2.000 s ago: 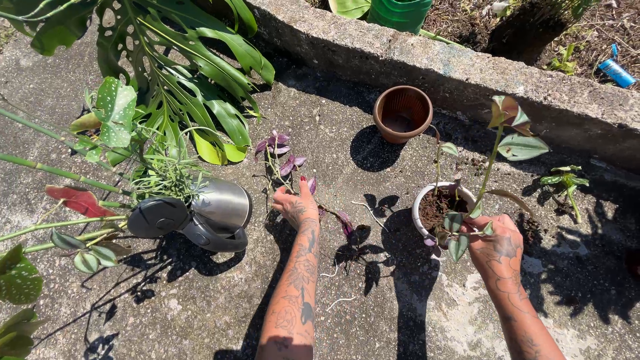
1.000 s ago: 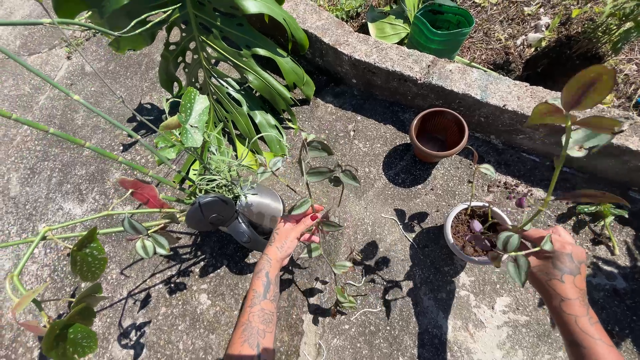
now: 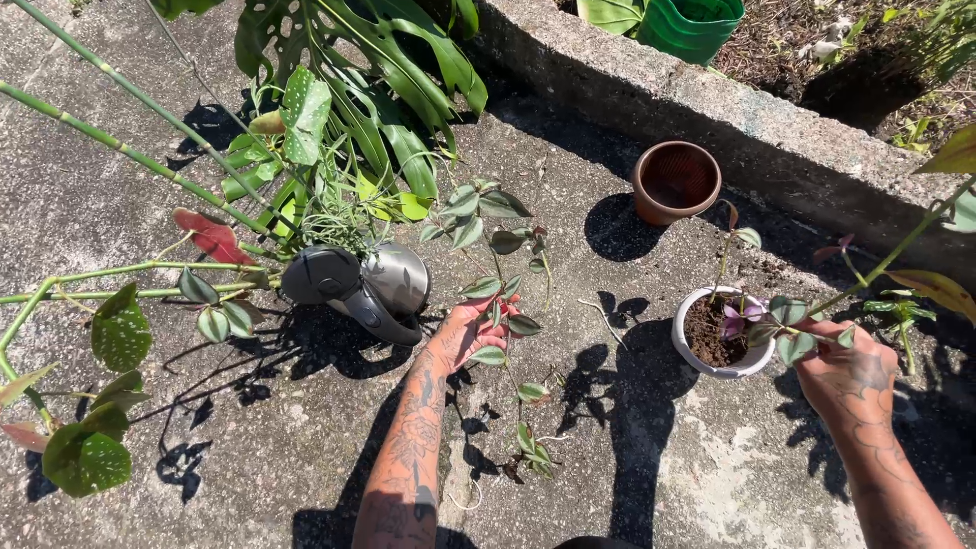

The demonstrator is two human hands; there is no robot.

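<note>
My left hand (image 3: 476, 328) holds a long trailing vine cutting (image 3: 499, 286) with silvery green leaves, just above the concrete. At the right, my right hand (image 3: 842, 354) is closed on leafy stems (image 3: 797, 332) beside a white pot (image 3: 682, 347). Dark soil (image 3: 713, 335) and a small purple-leaved sprig (image 3: 736, 320) show in that pot. Behind it stands a brown plastic pot (image 3: 648, 202) with no plant in it. Left of my left hand an electric kettle (image 3: 396, 282) of metal and black plastic holds several cut stems and leafy sprigs.
A low concrete curb (image 3: 686, 91) curves behind the pots, with a green container (image 3: 690, 30) beyond it. Large monstera leaves (image 3: 381, 76) lie at the top. Spotted begonia leaves (image 3: 122, 339) reach out at the left. A small green plant (image 3: 903, 316) lies right of my right hand.
The vine by my left hand showed purple leaf undersides at first and now shows silvery green tops. My right hand has stayed beside the white pot with the stems.
</note>
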